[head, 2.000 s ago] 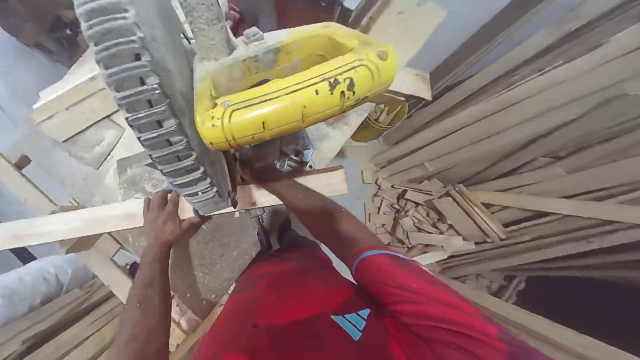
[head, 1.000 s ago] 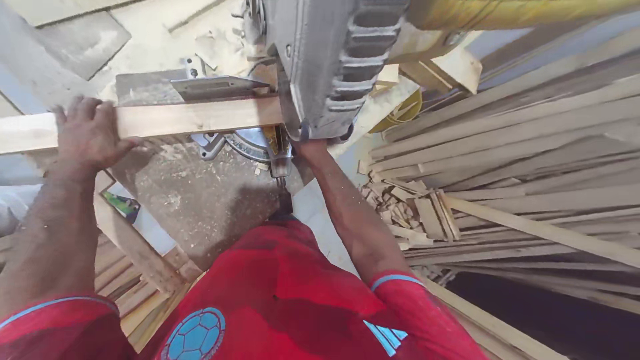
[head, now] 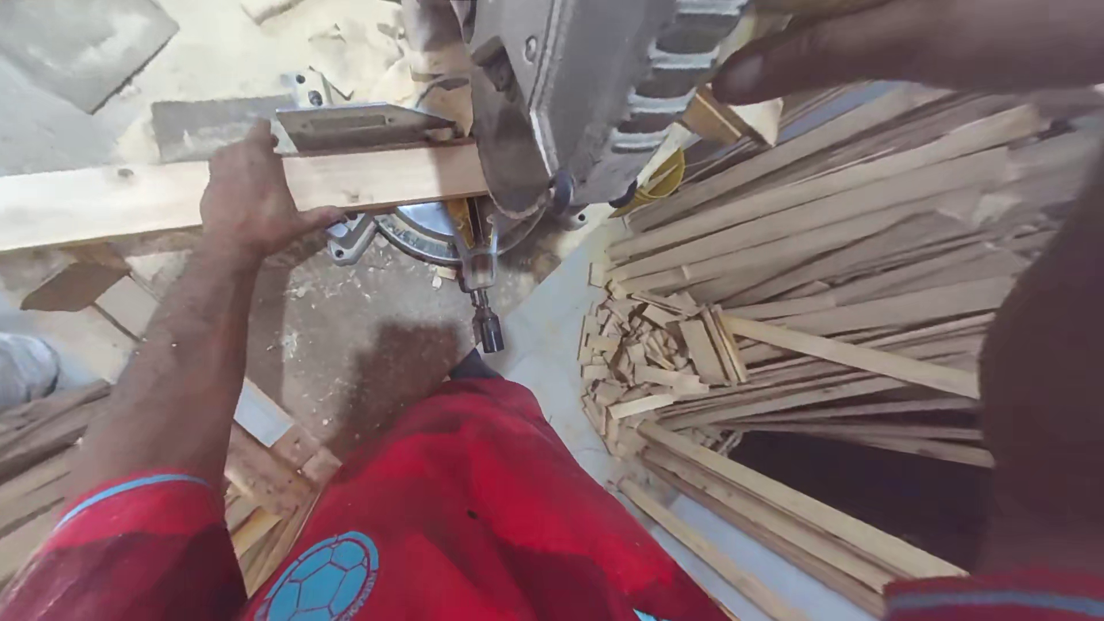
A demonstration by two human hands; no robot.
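A light wooden board (head: 379,177) lies across the miter saw's base, along its metal fence (head: 362,127), with its right end beside the blade guard (head: 513,129). My left hand (head: 254,191) rests over the board left of the saw, thumb at the near edge, fingers toward the fence. The saw's grey motor housing (head: 595,86) fills the top middle. At the top right my right hand (head: 811,56) is raised close to the camera beside the housing; its fingers are partly cut off by the frame, and whether it grips the handle is hidden.
Wood offcuts (head: 647,349) are heaped on the floor right of the saw. Long wooden strips (head: 828,224) lie stacked behind them. A yellow bucket (head: 660,183) stands past the saw. The saw's miter knob (head: 489,332) points toward my body. More boards lie low at left.
My right hand, earlier low by the saw's base near the board, is now up at the top right. My left hand stays on the board. The view has shifted.
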